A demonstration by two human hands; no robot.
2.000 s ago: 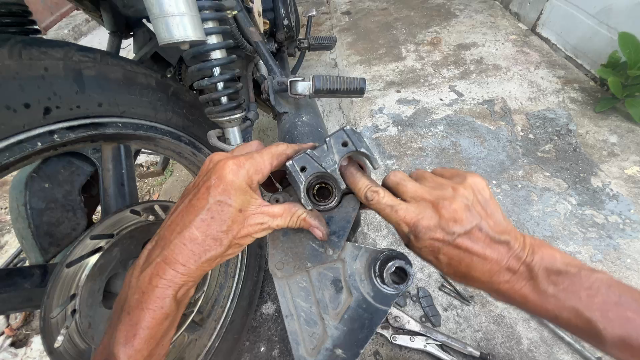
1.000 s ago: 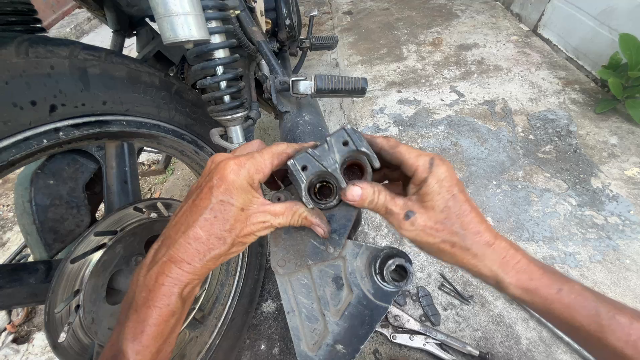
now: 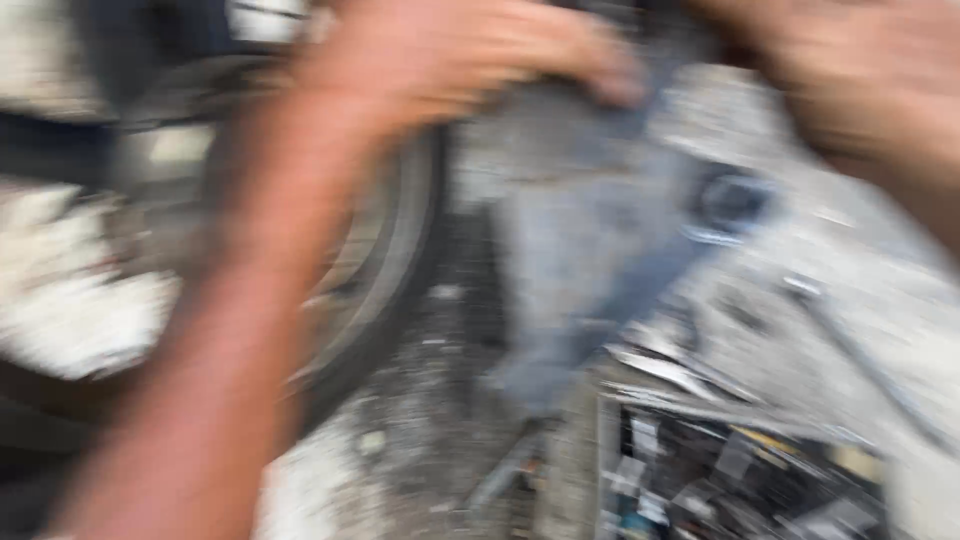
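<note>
Motion blurs the whole head view. My left hand [image 3: 517, 56] is at the top centre, fingers bent over the upper part of a grey metal swingarm [image 3: 585, 225]. At the top right is my right hand [image 3: 810, 45], partly cut off by the frame edge. The brake caliper body held in the earlier frames cannot be made out now, so what either hand holds is hidden. A round bushing end [image 3: 727, 202] of the swingarm lies below and between the hands.
A motorcycle wheel with its tyre [image 3: 360, 352] stands at the left. An open toolbox [image 3: 607, 465] full of tools is at the lower right, with locking pliers [image 3: 667, 371] just behind it. A long metal rod or wrench [image 3: 870, 360] lies on the concrete ground.
The view has swung downward, bringing the toolbox into sight. Earlier, both hands held the caliper body, the right forefinger first in its bore, then the right hand gripping its side.
</note>
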